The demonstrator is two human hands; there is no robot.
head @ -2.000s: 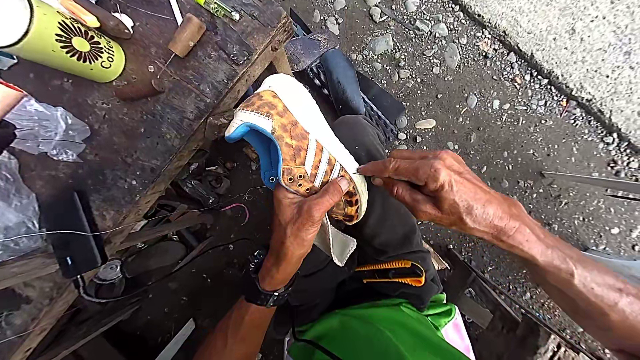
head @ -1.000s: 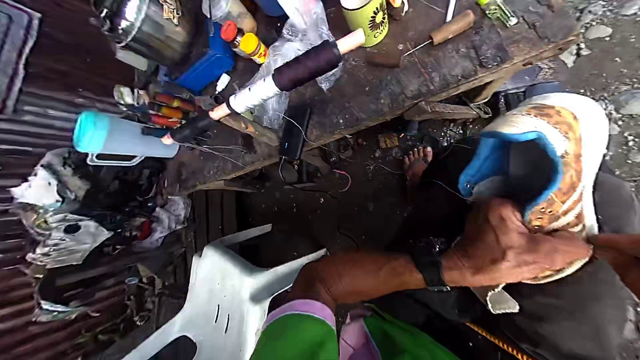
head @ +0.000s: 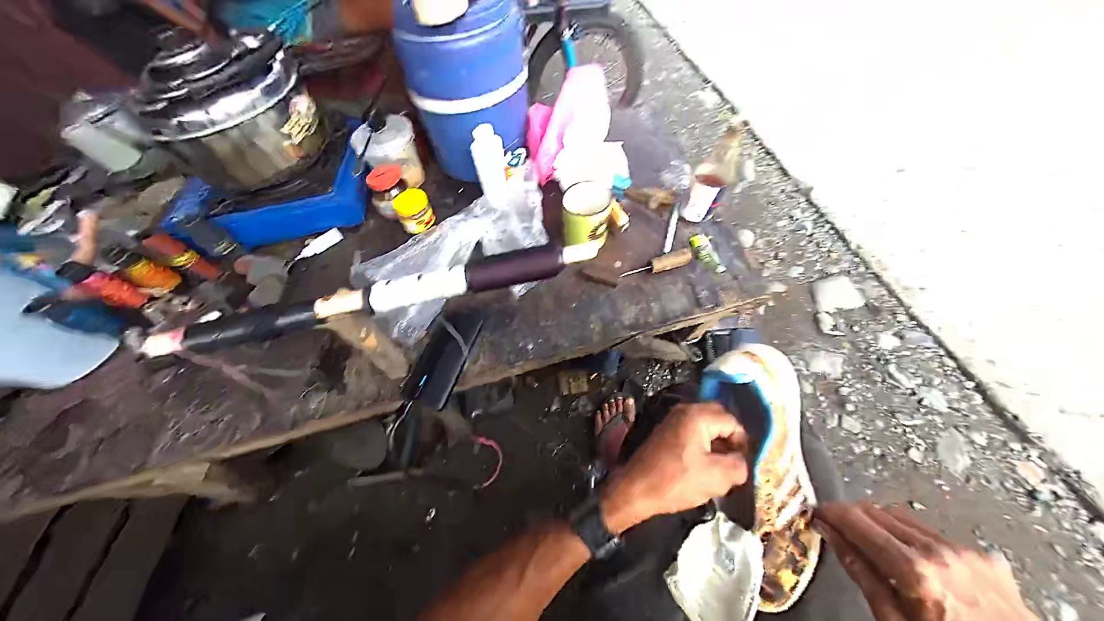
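A shoe with a brown spotted upper, white stripes and a blue lining rests on my lap, its toe toward me. My left hand, with a black watch on the wrist, is curled at the shoe's opening; whether its fingers pinch something is unclear. Below that hand lies the whitish shoe tongue, folded out to the side. My right hand is at the shoe's outer side near the toe, fingertips touching or nearly touching it; blur hides what they hold, if anything.
On the worn wooden bench lie a rod with thread spools, a wooden-handled awl, a plastic bag, jars and a green cup. Behind stand a metal pot and a blue drum.
The left hand has moved from gripping the shoe's side to its opening. The tongue now lies flapped out wide beside the shoe. The view has swung left, then partly back.
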